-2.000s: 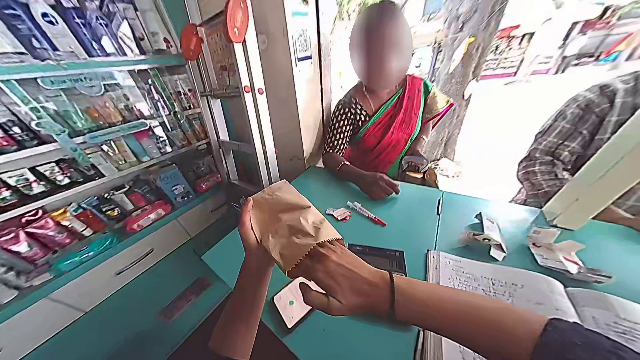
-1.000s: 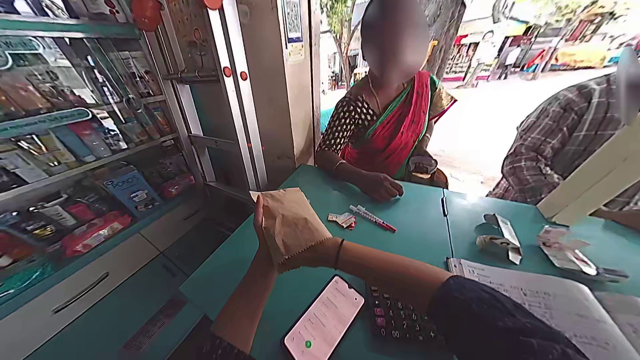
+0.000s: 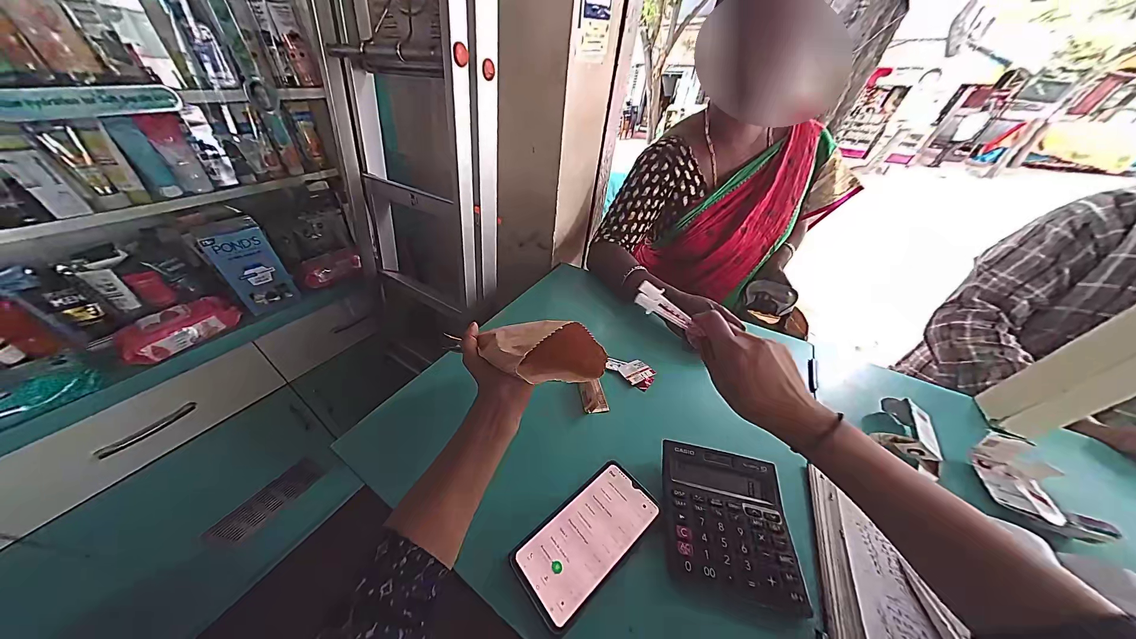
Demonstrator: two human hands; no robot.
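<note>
A brown paper bag [image 3: 541, 351] with a zigzag edge is gripped in my left hand [image 3: 497, 368], its mouth open to the right. My right hand [image 3: 754, 373] holds a white syringe [image 3: 664, 308] above the counter, near the other person's forearm. Below the bag, a small brown packet [image 3: 593, 397] and a white-and-red packet [image 3: 632, 373] lie on the teal counter [image 3: 497, 461]. Closer to me, a smartphone [image 3: 586, 546] with a lit screen rests beside a black Casio calculator [image 3: 737, 532].
An open notebook [image 3: 887, 568] lies under my right forearm. Opened cartons [image 3: 1016, 479] are on the counter at right. A person in a red sari [image 3: 728, 213] leans at the far edge; another in a checked shirt [image 3: 1029, 284] is at right. Glass shelves of products stand left.
My right hand has left the bag and now holds the syringe, which lay on the counter. The bag has tilted so its mouth faces right. The calculator is now fully uncovered.
</note>
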